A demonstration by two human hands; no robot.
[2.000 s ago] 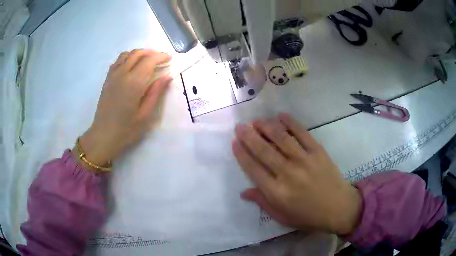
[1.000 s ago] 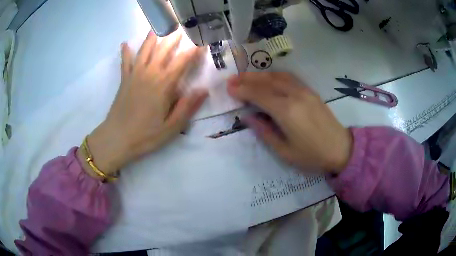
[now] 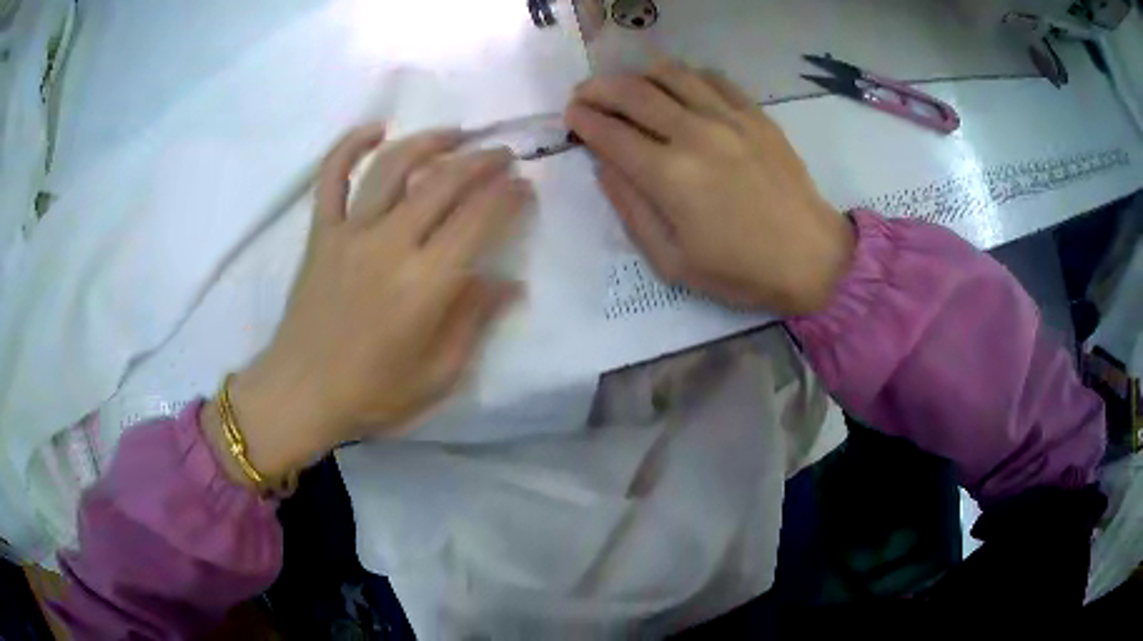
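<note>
The white fabric garment piece (image 3: 564,526) lies over the tabletop and hangs down over its front edge in folds. My left hand (image 3: 389,288) is blurred, spread with its fingers apart on the cloth left of centre. My right hand (image 3: 715,188) is bent, with its fingertips down near a dark line by the cloth's edge, right of my left hand. Whether these fingertips pinch cloth is hidden. The presser foot (image 3: 542,13) shows only partly at the top edge.
Thread snips (image 3: 892,98) with a pink handle lie on the table at the right, blades towards the upper left. A round face sticker (image 3: 633,13) is at the top. Ruler markings (image 3: 1003,182) run along the table's front edge. More white cloth (image 3: 25,125) lies at far left.
The view has shifted, so machine and snips sit higher in it. My hands are further from the presser foot, towards the front edge. The cloth has come forward and now hangs well over that edge.
</note>
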